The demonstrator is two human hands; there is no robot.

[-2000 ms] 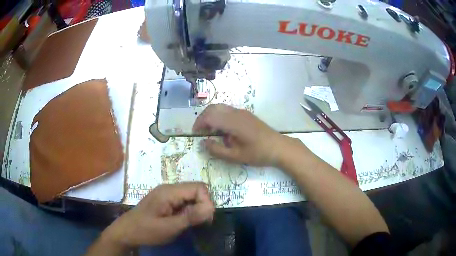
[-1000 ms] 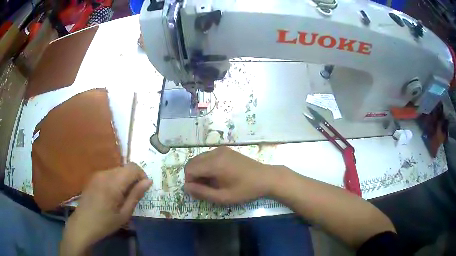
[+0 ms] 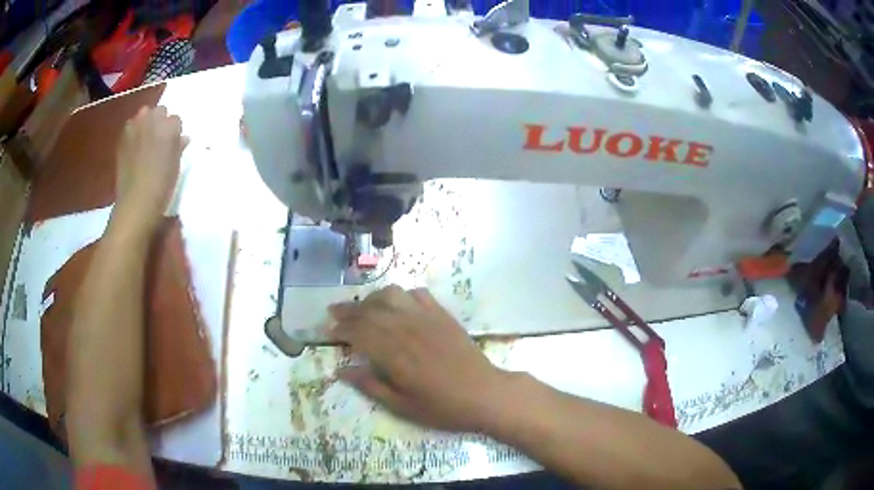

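Note:
My left hand (image 3: pixel 150 153) reaches over the flat brown panel (image 3: pixel 81 167) at the far left, fingers curled near its right edge; I cannot tell whether it grips anything. My left forearm crosses above the tan leather panel (image 3: pixel 179 335), which lies on a white sheet (image 3: pixel 196 435). My right hand (image 3: pixel 407 349) is palm down at the front edge of the machine bed (image 3: pixel 517 297), left of its middle, fingers spread, with no object visible in it. The needle area and shiny needle plate (image 3: pixel 316 256) are just beyond its fingertips.
The white sewing machine arm (image 3: pixel 460 124) spans the back. Red-handled snips (image 3: pixel 618 316) lie right of my right hand, blades on the bed. A paper scrap (image 3: pixel 606 256) lies under the arm. A narrow strip (image 3: pixel 229 335) lies beside the white sheet. A ruler scale runs along the front edge.
My left hand has moved from the tan panel's lower right corner up to the far brown panel. My right hand's fingers have spread and moved to the bed's edge. The camera view has shifted.

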